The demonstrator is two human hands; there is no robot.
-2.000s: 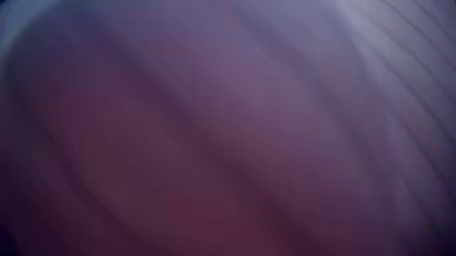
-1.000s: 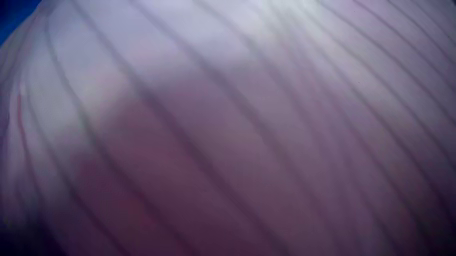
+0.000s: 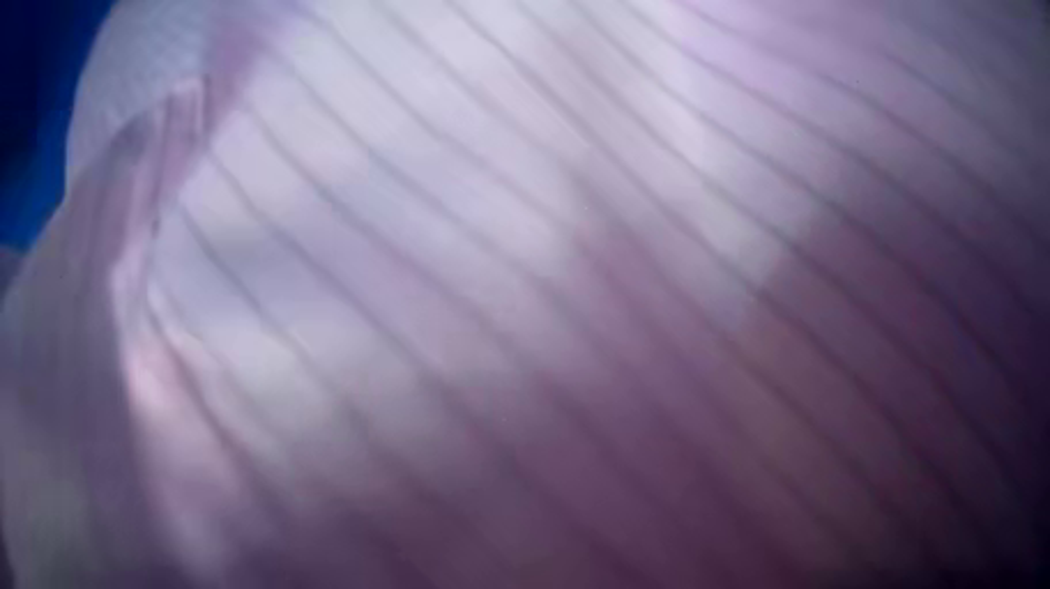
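Observation:
A pink-lilac cloth with thin dark parallel stripes (image 3: 461, 288), which looks like an anti-static smock, fills nearly the whole head view. It is very close to the camera and blurred. The stripes run slanting from upper left to lower right. A fold or seam shows at the left side, with a brighter pink edge. The upper part is pale and the lower right is darker. Neither my left hand nor my right hand is in view. The cloth hides whatever lies behind it.
A small patch of deep blue (image 3: 35, 115) shows at the upper left edge, beyond the cloth. It is too blurred to tell what it is.
The cloth has shifted and looks brighter, with its stripes sharper and closer together. The fold at the left and more of the blue patch now show.

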